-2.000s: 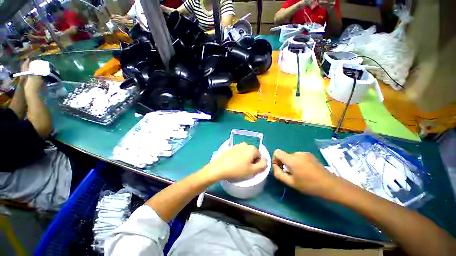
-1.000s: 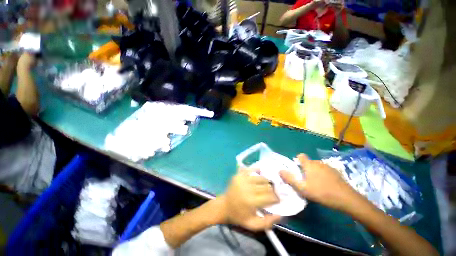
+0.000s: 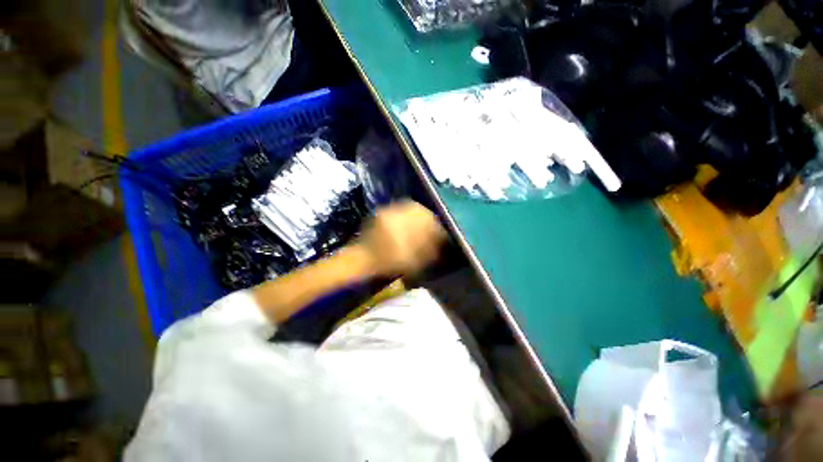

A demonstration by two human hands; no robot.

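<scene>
My left hand [image 3: 406, 236] is blurred, with curled fingers, between the blue crate and the bench edge. Whether it holds anything cannot be told. The white round housing [image 3: 606, 386] stands on the green bench at the lower right, its rectangular frame upward, cut off by the bottom edge. My right hand is not made out; a brownish blur at the lower right edge is unclear. A clear bag of white strips [image 3: 492, 135] lies on the bench. Bundled white parts [image 3: 307, 194] lie in the blue crate [image 3: 149, 248] on small dark glossy parts [image 3: 244, 257].
A large heap of black covers [image 3: 668, 117] is at the upper right. Orange sheeting [image 3: 713, 239] and a green strip [image 3: 781, 329] lie at the right. Another person's light-clothed lap [image 3: 226, 45] is at the upper left. Cartons [image 3: 77, 167] stand on the floor beyond the crate.
The view has swung left and down onto the crate. My left hand has left the housing and moved to the crate side. The housing now stands on the bench; my right hand no longer shows clearly.
</scene>
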